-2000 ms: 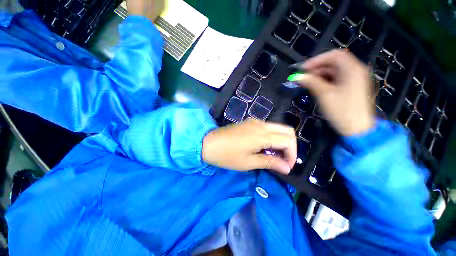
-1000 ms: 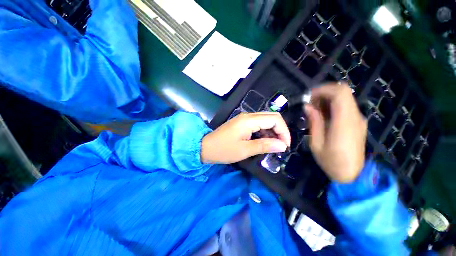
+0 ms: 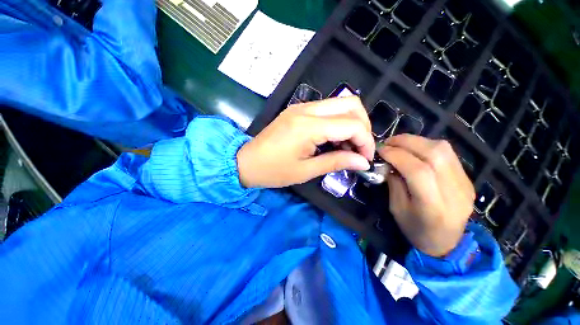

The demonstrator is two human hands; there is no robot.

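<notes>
My left hand [image 3: 305, 143] and my right hand [image 3: 429, 190], both bare, meet fingertip to fingertip over the black compartment tray [image 3: 324, 60]. A small silver-edged watch body [image 3: 376, 172] is held between their fingertips, mostly hidden by the fingers. Another watch body [image 3: 339, 183] with a pale purple glare lies just below my left fingers. More watch bodies [image 3: 305, 95] lie behind my left hand, one with a white and purple glare. Several others [image 3: 434, 76] sit in the tray's other compartments.
A white paper sheet [image 3: 266, 54] and a cream slotted board [image 3: 210, 22] lie on the green bench left of the tray. Another person's blue sleeve [image 3: 127, 70] is at the upper left. A white item [image 3: 395, 278] lies below the tray, and a white oval device [image 3: 570, 261] at the lower right.
My right hand has come in to meet my left fingertips, where a watch body now shows between them. My left hand has shifted slightly up and left in the view.
</notes>
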